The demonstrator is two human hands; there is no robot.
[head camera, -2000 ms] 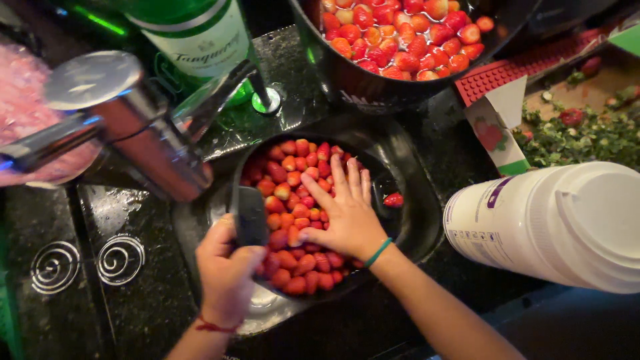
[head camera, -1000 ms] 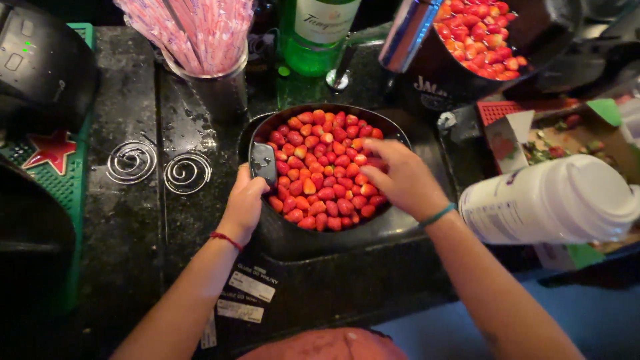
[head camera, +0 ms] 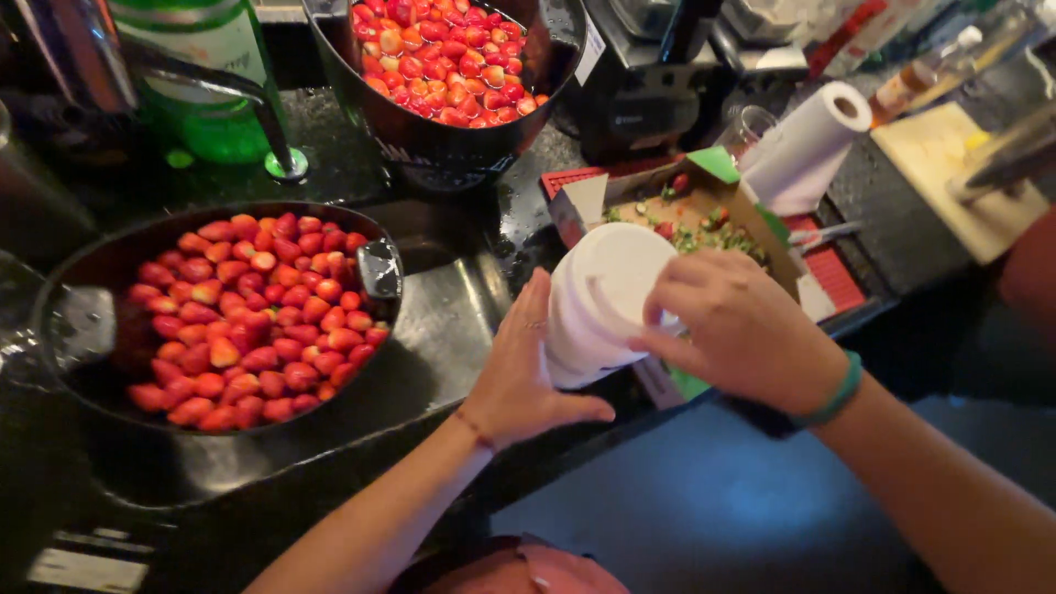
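A white plastic tub with a screw lid (head camera: 606,285) stands tilted in view near the counter's front edge. Flat against its left side lies my left hand (head camera: 528,371), thumb apart from the fingers. My right hand (head camera: 730,330) is at the right of the lid with bent fingers; whether they grip its rim cannot be told. To the left, hulled strawberries (head camera: 256,322) fill a dark oval bucket (head camera: 91,404) set over the steel sink (head camera: 454,309). Another dark bucket (head camera: 445,148) behind holds strawberries in liquid.
Behind the tub, a cardboard box (head camera: 780,239) holds strawberry tops on a red mat (head camera: 833,280). A paper towel roll (head camera: 804,148) and a cutting board (head camera: 949,181) are farther right. A green bottle (head camera: 198,82) and a metal faucet (head camera: 74,49) stand at the back left.
Both hands have left the bucket of strawberries in the sink and moved right to the white tub. My left hand has let go of the bucket's handle. The view has shifted right.
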